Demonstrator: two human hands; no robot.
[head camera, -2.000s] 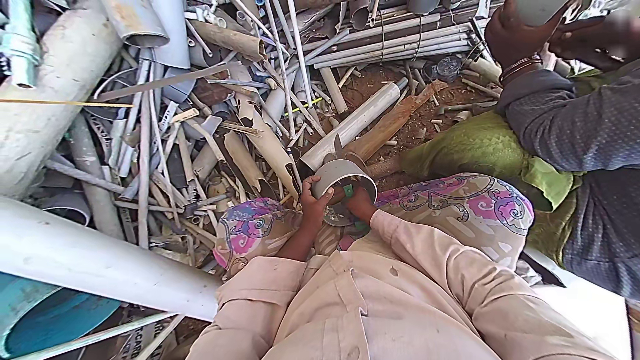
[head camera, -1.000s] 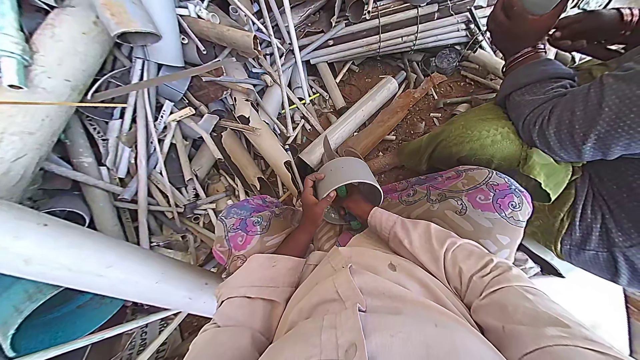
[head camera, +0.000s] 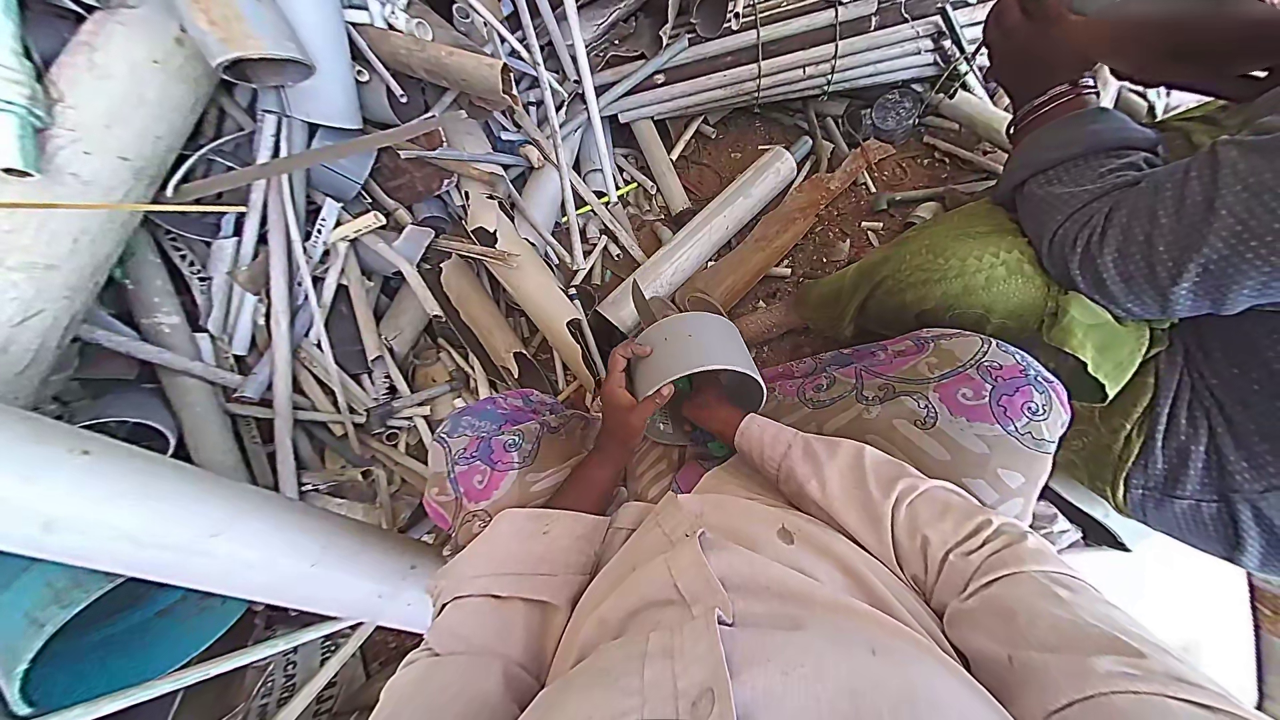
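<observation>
A short, wide ring of grey plastic pipe is held above my lap, between my knees. My left hand grips its left side, fingers on the outer wall. My right hand is at the ring's open lower end, partly inside it; the fingers are largely hidden, and a bit of something green shows beside them. A thin pointed blade-like piece stands up behind the ring; whether it belongs to a tool I hold is unclear. Just beyond lies a whitish pipe length.
Scrap pipes and split pieces cover the ground ahead and left. A large white pipe lies at my left, above a teal pipe. Tied thin pipes lie at the back. A co-worker's sleeve is close at right.
The grey ring has turned slightly in my hands since two seconds ago, and my left fingers have shifted down its side. The co-worker's hands at the upper right have moved.
</observation>
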